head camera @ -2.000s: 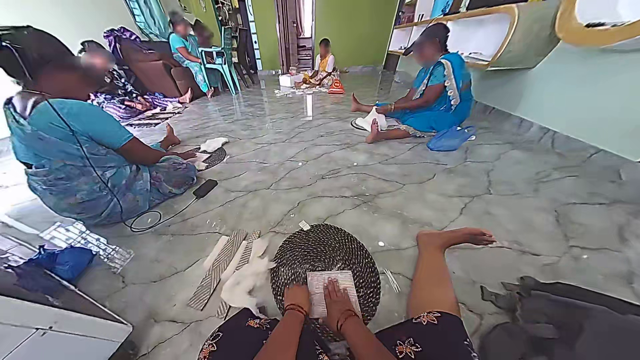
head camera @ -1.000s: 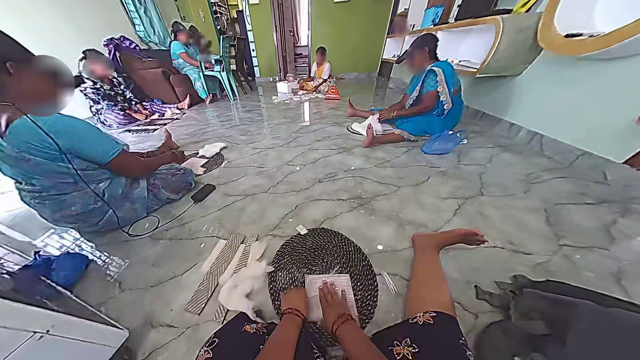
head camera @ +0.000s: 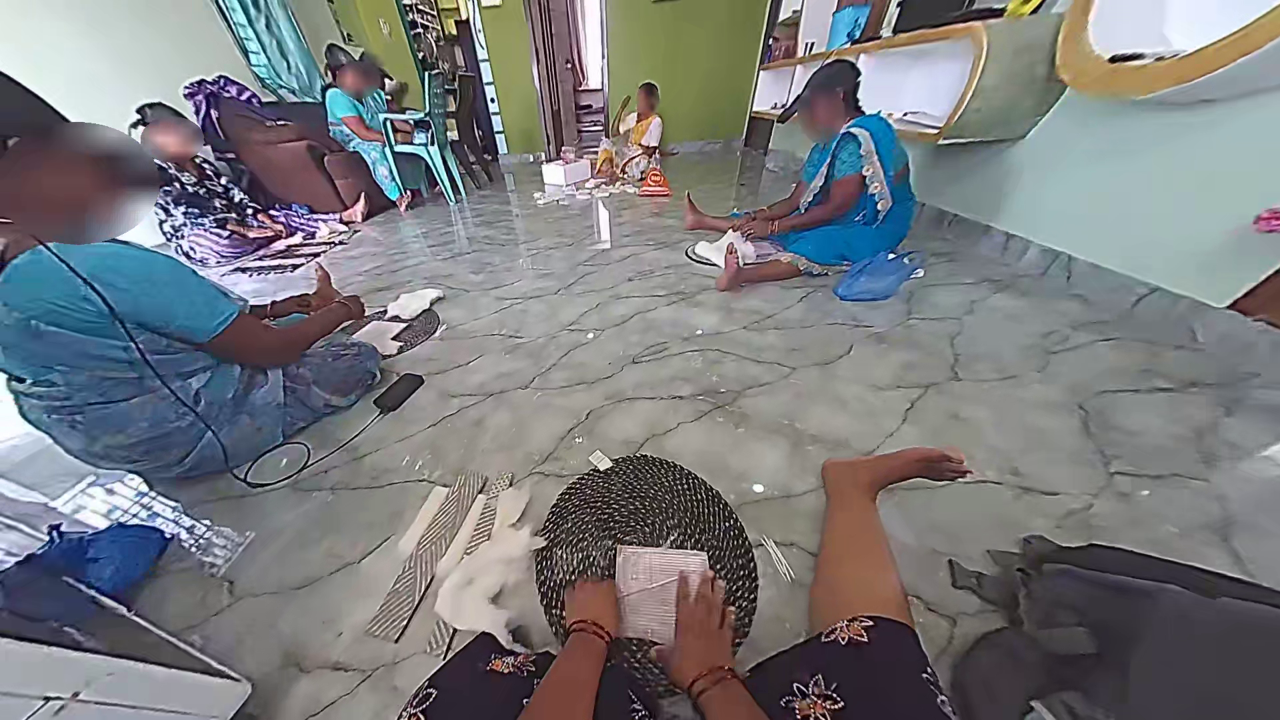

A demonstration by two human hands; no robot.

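A round black-and-white woven mat (head camera: 645,500) lies on the floor between my legs. On it rests a pale, striped rectangular piece (head camera: 648,620), with what looks like a thin stick across it. My left hand (head camera: 592,608) is at the left edge of this piece, its fingertips hard to make out. My right hand (head camera: 698,625) lies on the right part of the piece, fingers extended. Fluffy white cotton-like material (head camera: 490,585) and striped strips (head camera: 432,560) lie left of the mat. Several thin white sticks (head camera: 777,558) lie to its right.
A seated person (head camera: 150,340) is at the left, near a black device with a cable (head camera: 399,393). Another person (head camera: 850,190) sits at the right beside a blue plastic bag (head camera: 880,277). Dark cloth (head camera: 1120,640) lies at the lower right, a white box-like object (head camera: 110,660) at the lower left.
My right hand has shifted from the middle of the striped piece to its right side. The person at the left has raised their hands from the work by their mat.
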